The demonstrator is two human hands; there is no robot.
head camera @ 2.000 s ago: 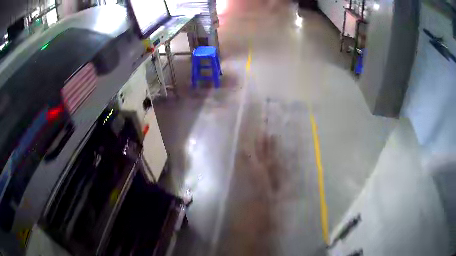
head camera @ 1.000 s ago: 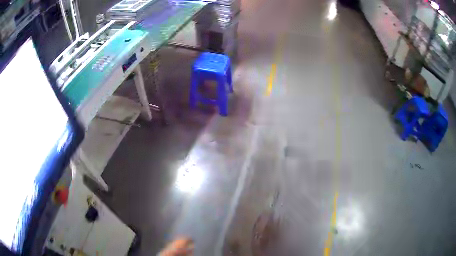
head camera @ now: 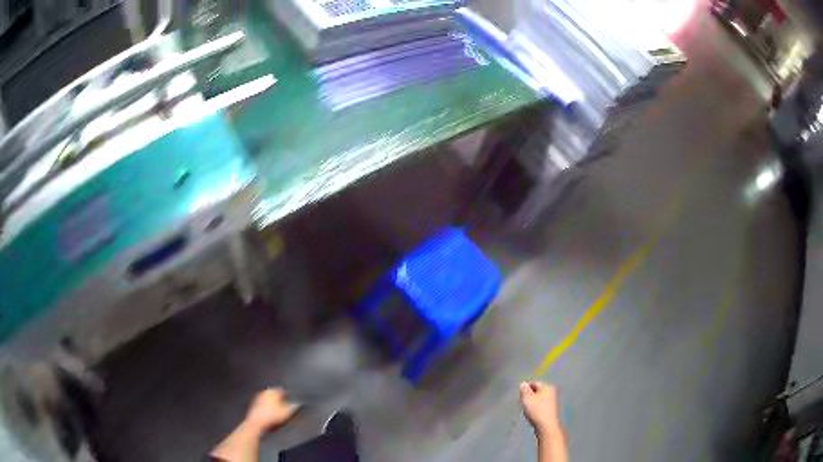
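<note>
My left hand [head camera: 270,411] is low in the picture, left of centre, with its fingers curled and nothing seen in it. My right hand [head camera: 539,402] is low and right of centre, closed, with no object seen in it. Both are bare and held over the floor. A blue plastic stool [head camera: 448,278] stands in front of me, beyond my hands. Behind it is a table with a green top [head camera: 379,122], bearing stacked panels with purple edges [head camera: 397,72]. The picture is blurred.
A teal and white machine [head camera: 135,194] stands left of the table. A tall grey ribbed stack [head camera: 577,68] is at the table's right end. A yellow line [head camera: 591,316] runs along the grey floor [head camera: 632,388] on the right. My dark shoe [head camera: 339,433] shows at the bottom.
The view has moved forward and turned left, so the stool and table are nearer. The monitor has left the picture. Both my hands now show; one second ago only part of one hand did.
</note>
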